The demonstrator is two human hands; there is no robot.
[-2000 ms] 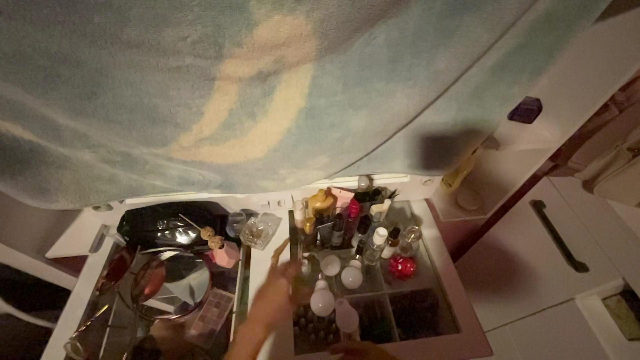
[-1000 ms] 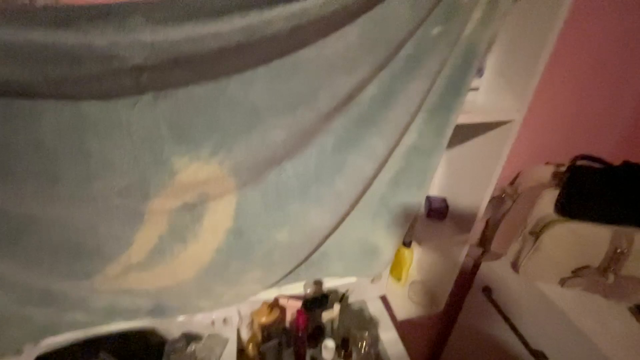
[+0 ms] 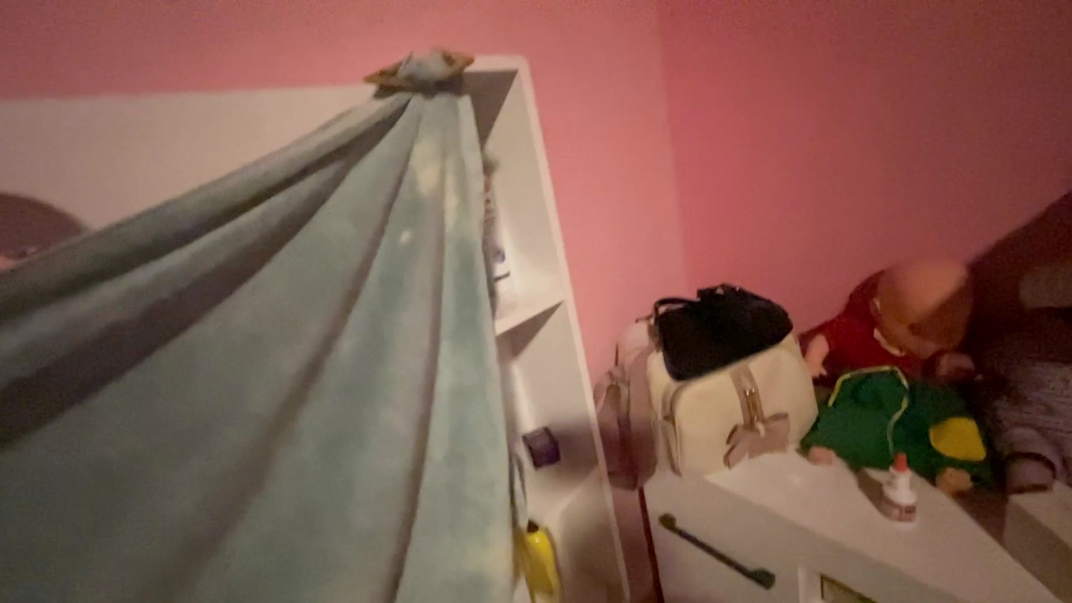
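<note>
Neither my left hand nor my right hand shows in the head view. A blue-green cloth [image 3: 335,377] hangs in folds over the left half, gathered at its top on the corner of a white shelf unit [image 3: 548,251]. Beside the cloth's right edge, a yellow bottle [image 3: 538,561] stands low in the unit. A small dark purple box [image 3: 541,447] sits in the compartment above it. More items in the upper compartment are partly hidden by the cloth.
At the right, a white cabinet [image 3: 787,519] with a dark handle [image 3: 716,550] bears a cream bag [image 3: 741,410] with a black pouch [image 3: 722,328] on top, a white bottle with a red cap [image 3: 900,490], and a doll [image 3: 921,310] with green cloth.
The view has swung up and to the right, off the open drawer of cosmetics. A hand seen over that drawer two seconds ago is out of view.
</note>
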